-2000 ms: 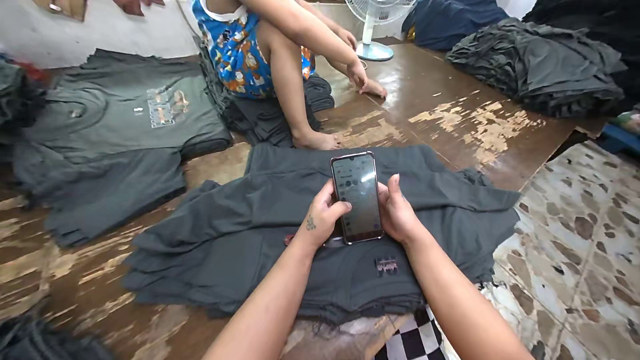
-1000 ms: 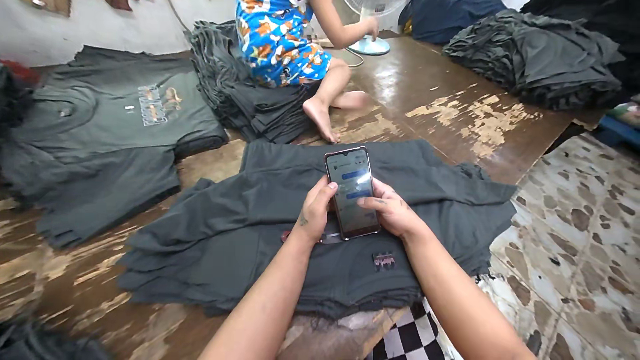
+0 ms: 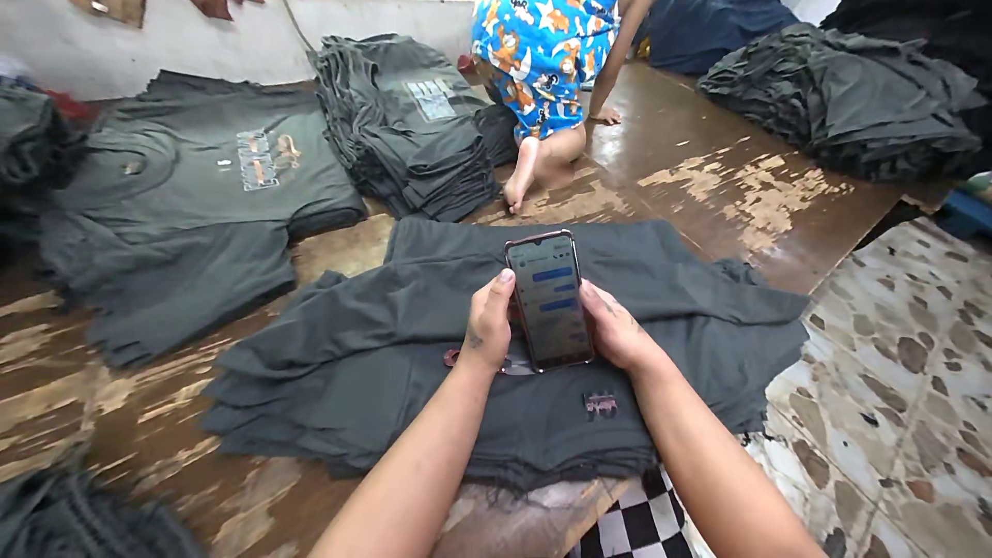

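Note:
My left hand (image 3: 490,319) and my right hand (image 3: 616,325) hold a smartphone (image 3: 549,310) upright between them, one at each long side. Its lit screen shows a message thread with blue bubbles. Both thumbs rest along the phone's edges. Beneath the phone lies a stack of dark grey-green shirts (image 3: 349,364), spread flat, with a small printed mark near my right wrist. A small cutting tool with a red handle (image 3: 451,357) lies on the top shirt, partly hidden behind my left wrist; its metal part shows below the phone.
More dark shirts (image 3: 194,170) lie at left, with a folded pile (image 3: 403,132) behind. Another person (image 3: 550,70) in blue patterned clothing kneels on the worn brown board (image 3: 666,147). A large garment pile (image 3: 837,101) stands at back right, beside the stone-patterned floor (image 3: 891,387).
The other person has turned and moved from sitting to kneeling with a hand on the board. My right thumb has moved from the screen to the phone's edge. The standing fan has left view.

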